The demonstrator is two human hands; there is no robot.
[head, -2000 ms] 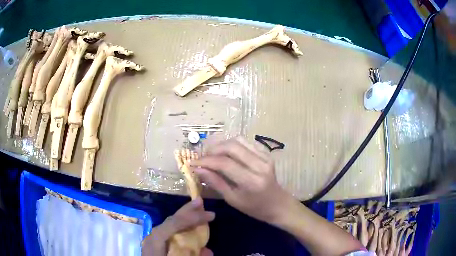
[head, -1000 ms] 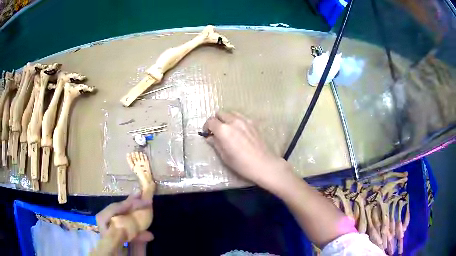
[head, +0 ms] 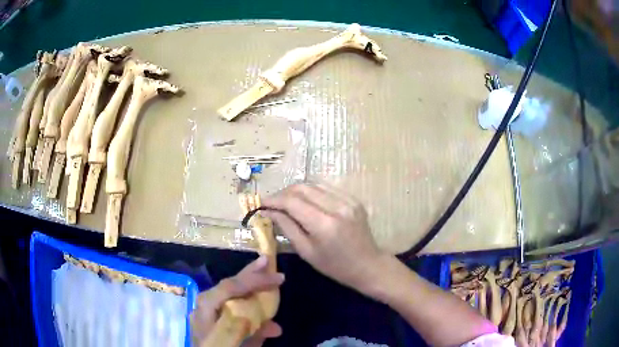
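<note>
A tan figure leg [head: 265, 234] lies in my left hand [head: 241, 298], with its toed foot pointing away from me over the near edge of the work pad. My left fingers and thumb are around its calf. My right hand [head: 326, 227] is at the foot, its fingertips pinching a thin black strap [head: 250, 215] that curves over the foot behind the toes. The right fingertips cover part of the foot and the strap's other end.
Finished legs [head: 121, 146] stand in a row at left. A single leg [head: 298, 64] lies at the far middle. The pad [head: 203, 183] bears sticks and a white-and-blue piece [head: 244, 170]. A black cable [head: 468, 183] and metal rod [head: 514, 183] are at right. Blue trays [head: 193, 305] flank me.
The black strap that lay on the bench was picked up by my right hand and brought left onto the foot. My left hand still holds the leg. The view shifted.
</note>
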